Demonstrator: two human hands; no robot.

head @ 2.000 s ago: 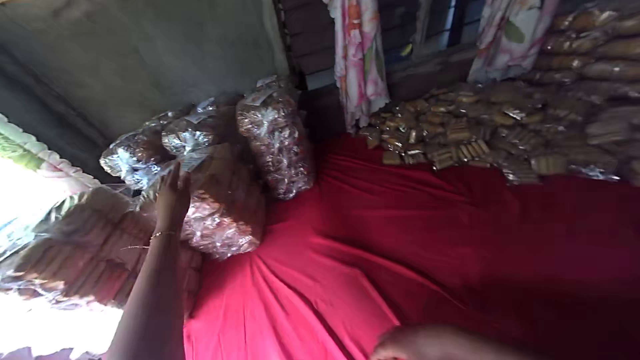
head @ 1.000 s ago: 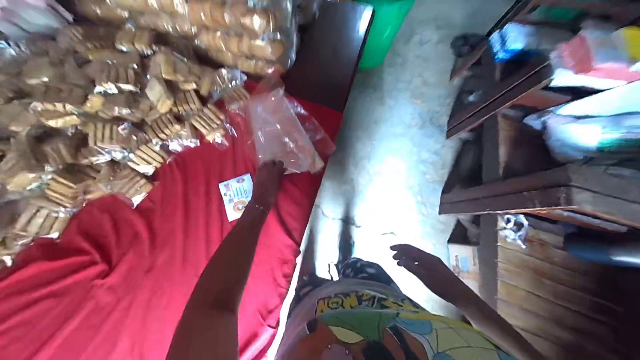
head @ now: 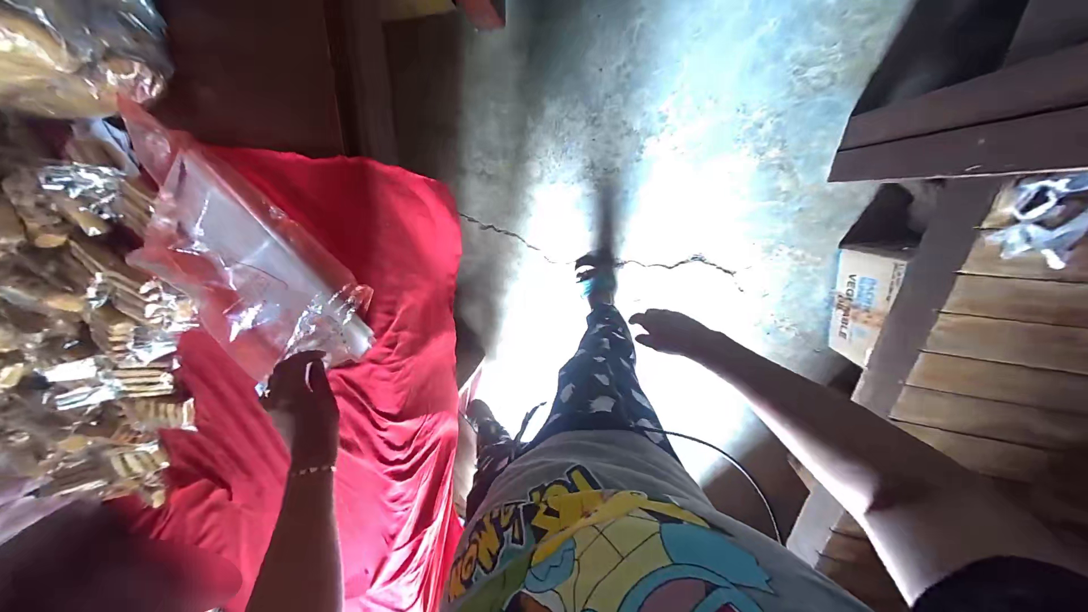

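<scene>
My left hand is at the lower end of a bundle of clear plastic bags on a red cloth; the bundle lies slanted, its wrapper crumpled near my fingers. Whether the fingers grip the plastic cannot be made out. My right hand hangs over the bright floor with its fingers a little bent, holding nothing. Left of the cloth's bare part lie many small clear packs of sticklike baked goods. A larger shiny plastic pack is at the top left.
A concrete floor with a crack runs between the cloth-covered surface and a dark wooden bench or shelf at right. A printed cardboard box stands beneath it, near wooden slats. A thin dark cord curves beside my leg.
The view has swung far to the right and down since the first frame. My left hand, earlier on large bagged packs, is now at the plastic bag bundle.
</scene>
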